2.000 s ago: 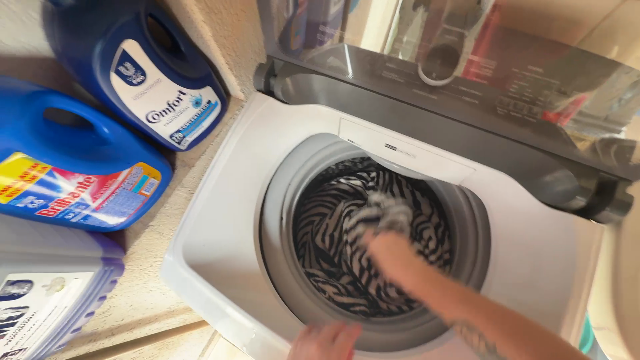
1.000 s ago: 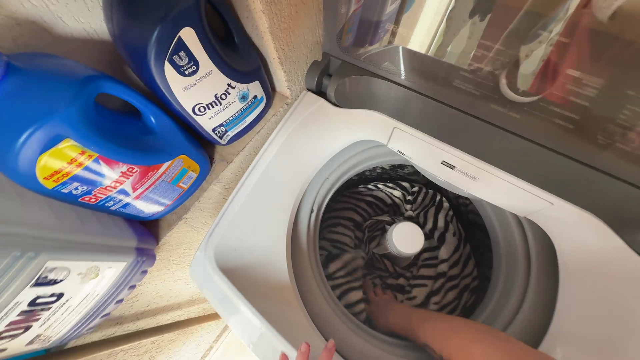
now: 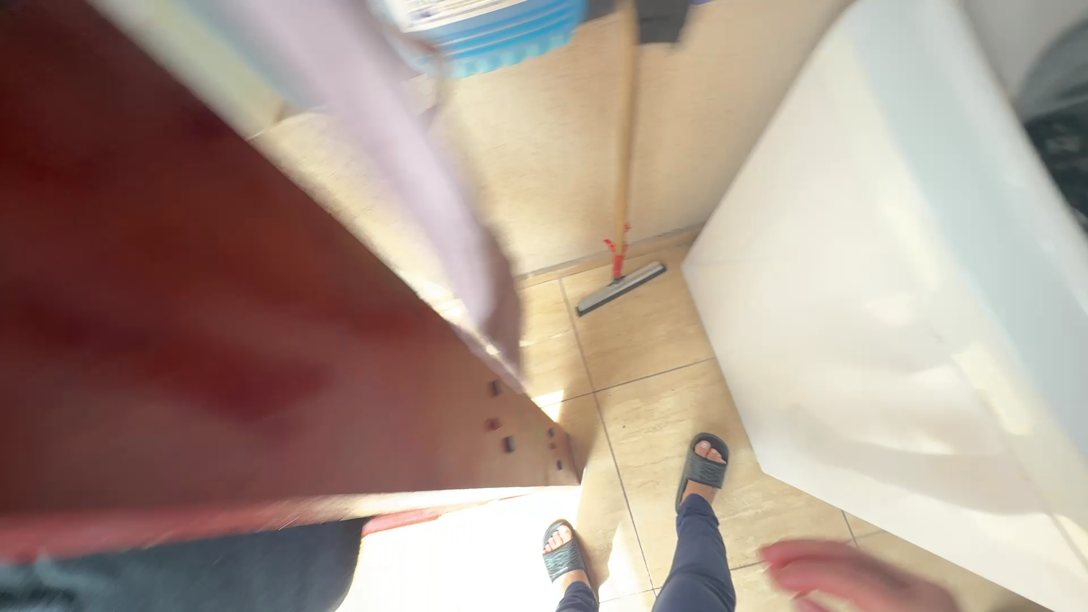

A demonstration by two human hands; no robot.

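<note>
My right hand (image 3: 858, 578) is blurred at the bottom edge, right of my legs. Its fingers are curved and somewhat apart, with nothing visible in them; the frame cuts off part of it. My left hand is out of view. The white side of the washing machine (image 3: 884, 323) fills the right, nearest to my right hand. At the far right edge, dark cloth (image 3: 1062, 153) shows in the machine's opening.
A floor squeegee (image 3: 622, 289) with a wooden handle leans at the wall. My sandalled feet stand on floor tiles (image 3: 654, 340). On the left are a large reddish-brown panel (image 3: 212, 340) and a blurred pale lilac cloth (image 3: 399, 144). A blue container (image 3: 510, 34) is at the top.
The view has swung from the washer's drum to the floor beside it. One second ago a hand was on the striped cloth in the drum; now my right hand is outside the machine.
</note>
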